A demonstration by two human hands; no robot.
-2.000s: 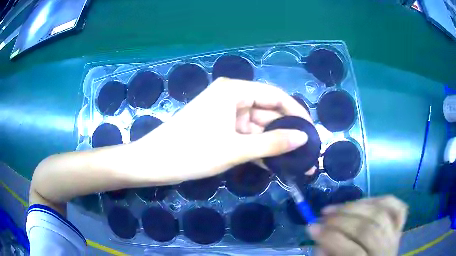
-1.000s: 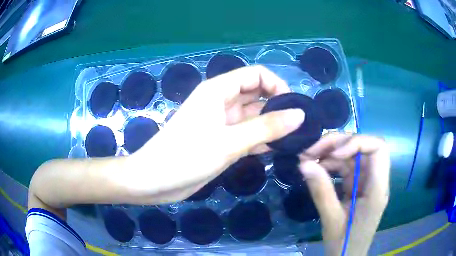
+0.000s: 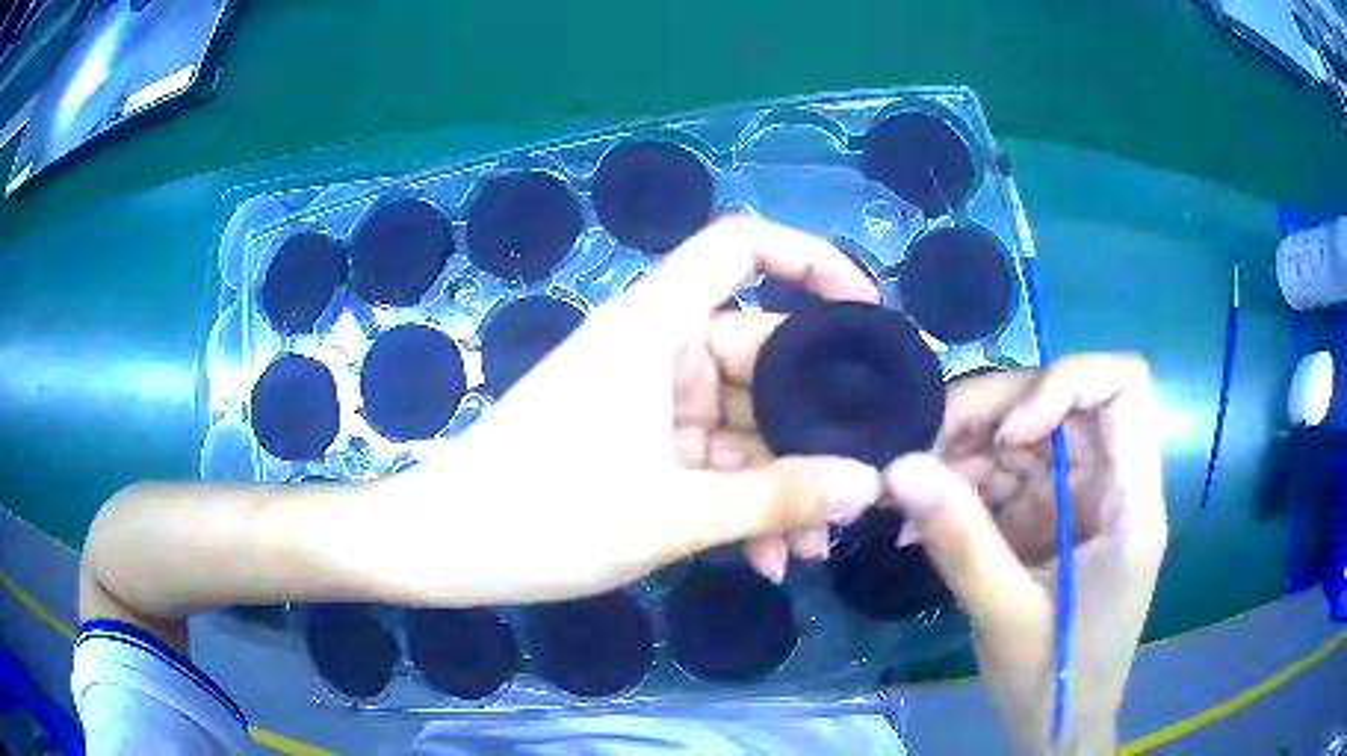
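A round black part [image 3: 849,384] is held up over the right half of the tray, its dark face towards me. My left hand [image 3: 635,428] grips it by the rim, thumb at its lower edge. My right hand [image 3: 1056,488] touches its lower right edge with thumb and fingertips and also holds a thin blue brush [image 3: 1062,561], which stands upright across the palm. The clear blister tray [image 3: 768,236] lies beneath, with round black parts in most visible pockets. One top-row pocket [image 3: 793,143] is empty. My hands and forearm hide the tray's middle.
A spare thin blue brush [image 3: 1225,384] lies at the right. Beyond it are a whitish bottle [image 3: 1313,263], a small white round item [image 3: 1310,389] and something blue [image 3: 1319,517] at the edge. A glossy grey panel [image 3: 126,74] lies upper left. A clear sheet [image 3: 665,736] shows at the bottom.
My right hand has moved up from the lower right to the black part, and its brush has swung upright, away from the part. My left thumb has shifted from the part's face to its lower edge.
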